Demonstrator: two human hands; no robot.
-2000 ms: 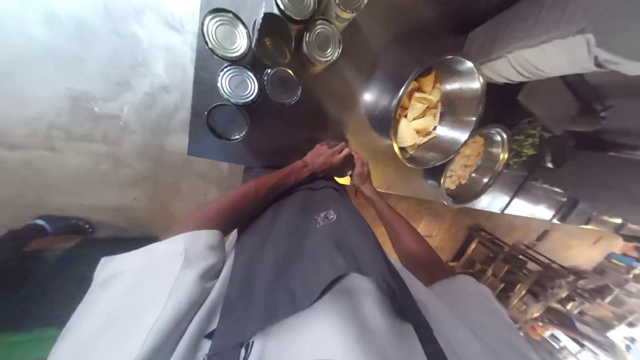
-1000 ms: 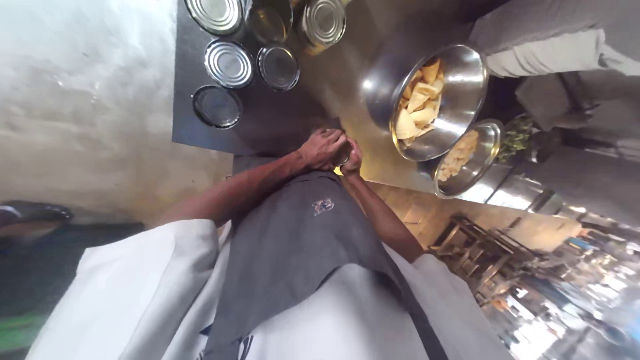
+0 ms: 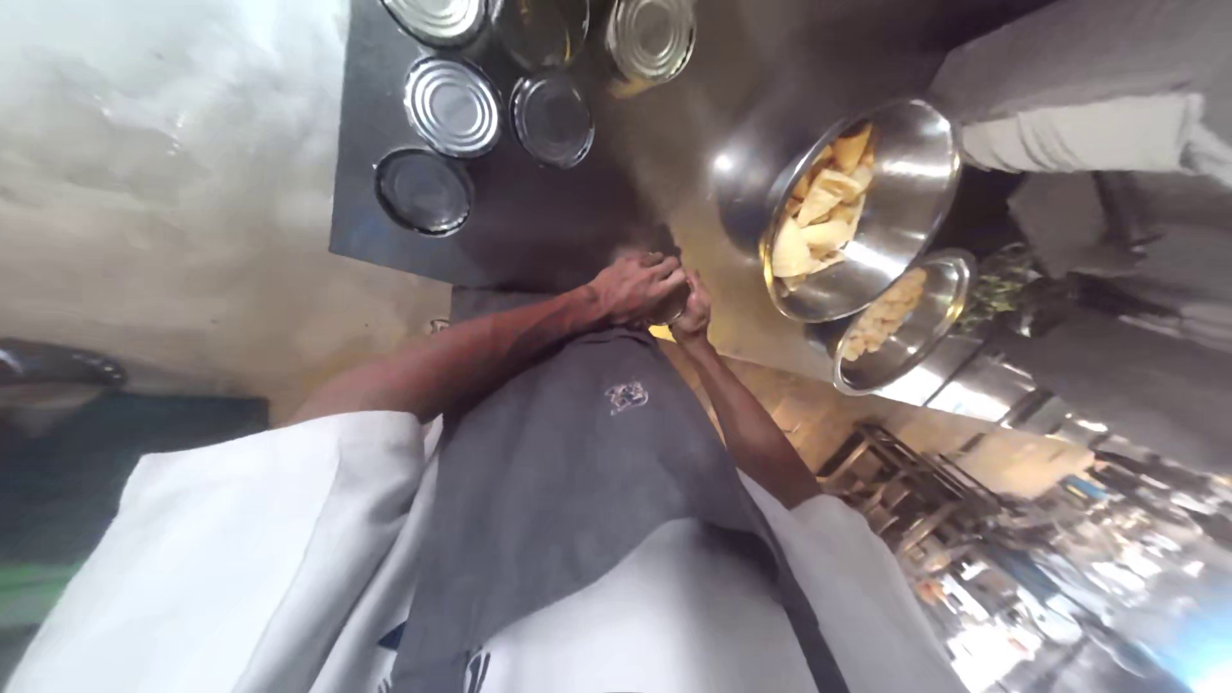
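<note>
My left hand (image 3: 637, 287) and my right hand (image 3: 693, 310) meet close to my dark apron (image 3: 577, 462), at the near edge of the metal counter (image 3: 722, 212). The fingers of both are curled together around something small and dark that they mostly hide; I cannot tell what it is. Ahead and to the left stand several metal cans (image 3: 452, 106) with ridged ends. Right of my hands, a large steel bowl (image 3: 910, 192) holds pale yellow cut pieces (image 3: 823, 212).
A smaller steel bowl (image 3: 948, 298) with pale chunks (image 3: 885, 318) sits beyond the large one, beside green herbs (image 3: 996, 284). A person's light sleeve (image 3: 1078, 133) reaches in at the upper right. A wooden rack or chair (image 3: 895, 481) stands at the lower right.
My two hands stay together near the counter's edge, with slight shifts of the fingers. The cans and bowls stay in place; the view has shifted a little.
</note>
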